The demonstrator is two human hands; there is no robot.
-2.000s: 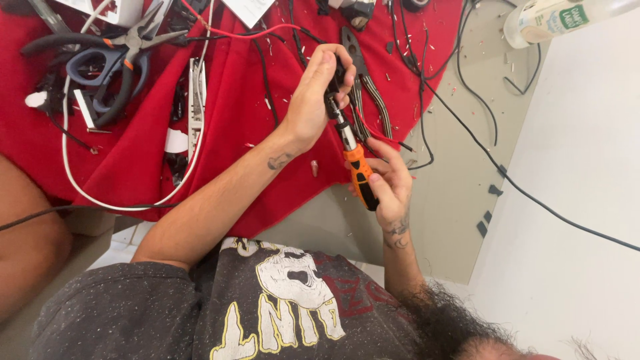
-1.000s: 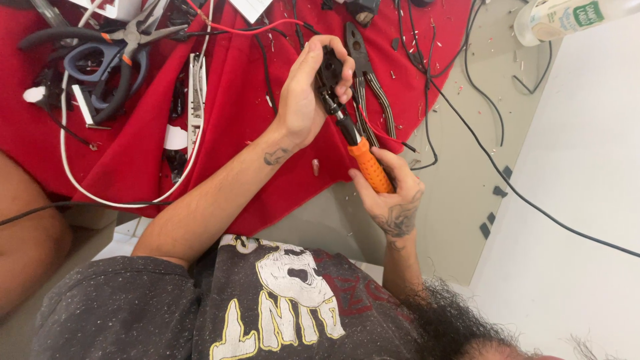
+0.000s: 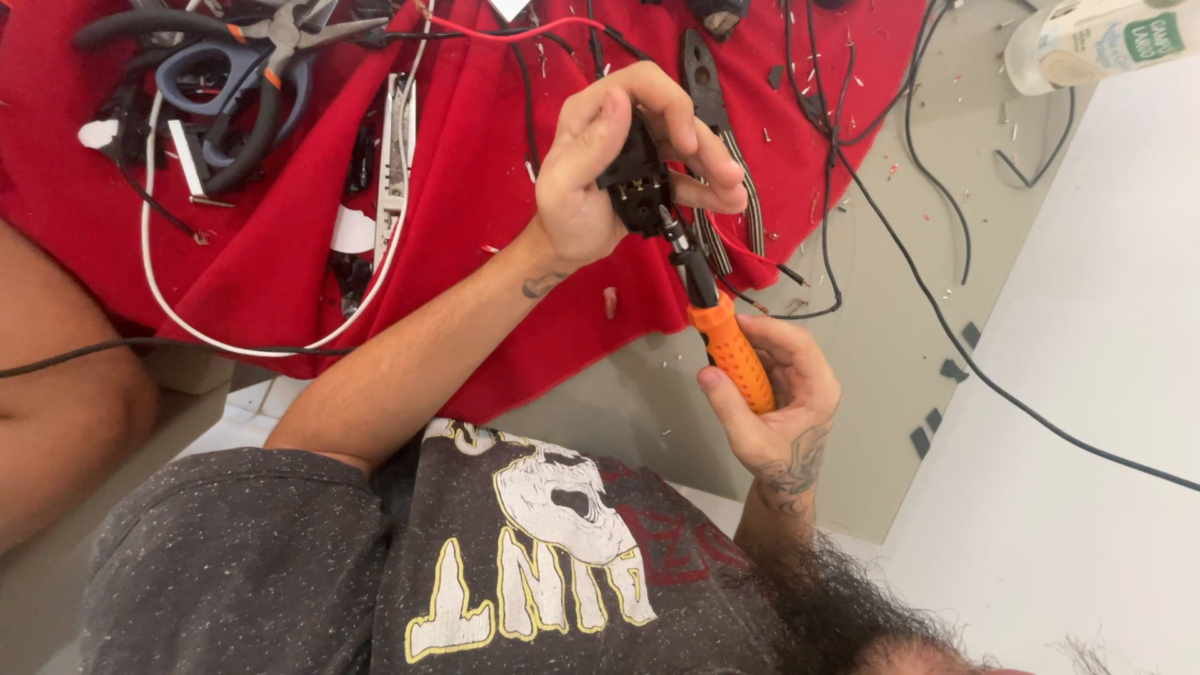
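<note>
My left hand (image 3: 637,155) holds a small black plastic electrical part (image 3: 641,183) with metal terminals facing up. In my right hand (image 3: 783,384) is the orange handle of a screwdriver (image 3: 736,352), its metal tip at the lower edge of the black part. Whether the tip sits in a screw cannot be told. A red wire (image 3: 745,251) and a black wire with bare copper ends run below the black part. Behind my left fingers lie pliers (image 3: 708,94) with striped handles on the red cloth (image 3: 487,319).
Long-nose pliers (image 3: 286,37), blue-handled scissors (image 3: 211,84), a white cable (image 3: 155,272) and an open white power strip (image 3: 392,169) lie at left. Black cables (image 3: 900,234) cross at right, near a clear bottle (image 3: 1078,47). Cut wire bits are scattered about. Another person's bare limb (image 3: 66,403) is at far left.
My right hand has shifted its grip on the orange handle, from fingers along it to a hold around its end. The black part in my left hand has turned to show its terminals.
</note>
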